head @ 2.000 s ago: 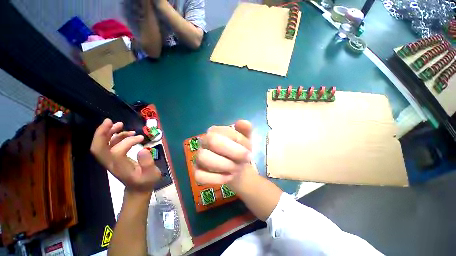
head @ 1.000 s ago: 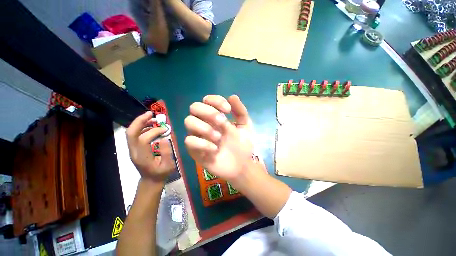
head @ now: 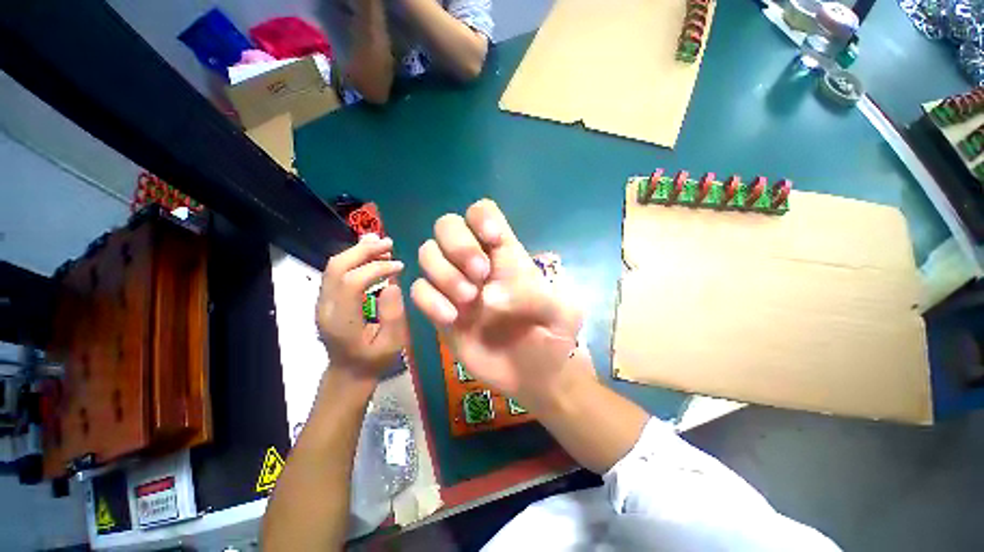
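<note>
My left hand (head: pixel 359 313) is over the bench strip beside the black post, with its fingers bent over the red-and-white items. A small green piece (head: pixel 370 307) shows between its fingers and thumb; whether it is held is unclear. My right hand (head: pixel 496 307) is raised palm up over the orange-brown fixture (head: pixel 461 427), with its fingers curled. No part can be made out in it. The fixture shows green squares in its near pockets; the hand hides much of the rest. A row of green assemblies with red tops (head: pixel 714 192) stands along the far edge of a cardboard sheet (head: pixel 777 307).
The black post (head: pixel 205 140) slants across the left. The machine with a reddish-brown plate (head: pixel 119 350) is at left. A clear bag (head: pixel 385 451) lies at the near bench edge. Another cardboard sheet (head: pixel 604 70) is at the back, near another person's arms (head: pixel 448 38).
The view has shifted, moving the bench things rightward in the picture. My left hand has moved up to the red-and-white items. My right hand has turned from knuckles up to palm up.
</note>
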